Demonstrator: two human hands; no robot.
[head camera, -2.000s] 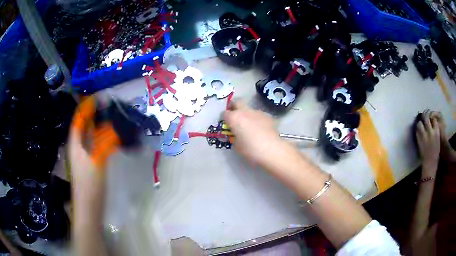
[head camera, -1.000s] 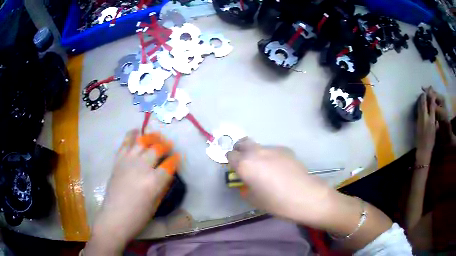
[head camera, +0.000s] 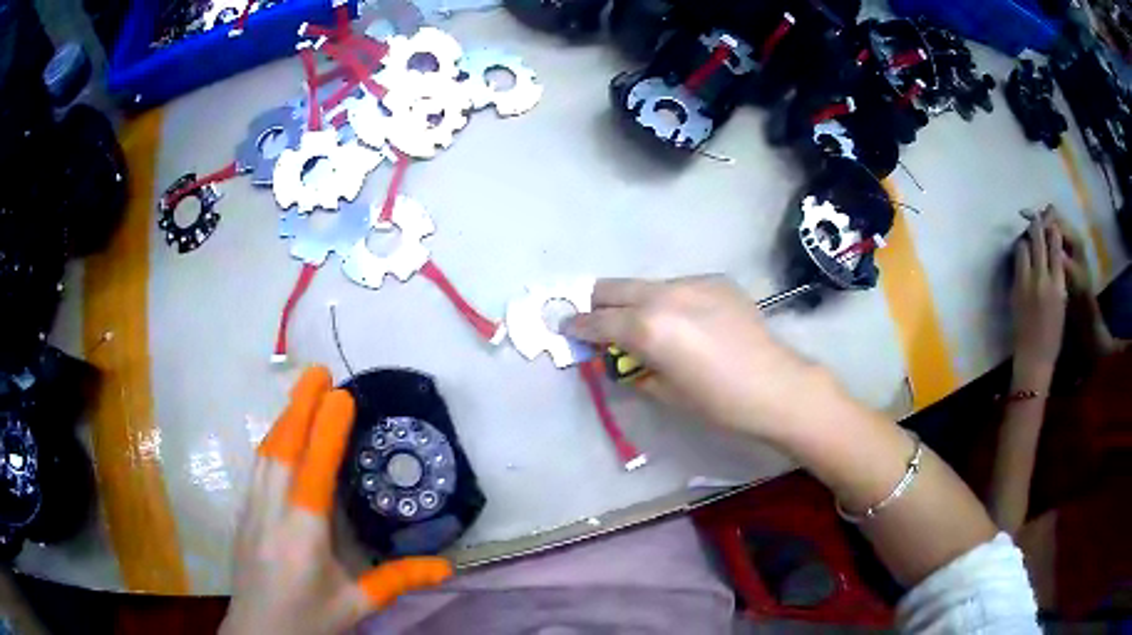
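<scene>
A black housing lies on the bench near its front edge, open side up, with a ring of small round clear cells inside. A thin wire sticks up from it. My left hand, in orange finger cots, holds its left and lower side. My right hand has the screwdriver in its fist, shaft pointing right. Its fingertips are at the edge of a white LED board, and a red lead hangs below. The fingers partly hide the board.
A pile of white LED boards with red leads lies at upper left, beside a black-faced board. A blue bin stands behind. Housings with boards are at upper right. Dark housings are at far left. Another person's hands rest at right.
The housing, blurred in my left hand before, now lies face up on the bench. My left fingers have spread along its side. My right hand has moved slightly up, the board moving with it.
</scene>
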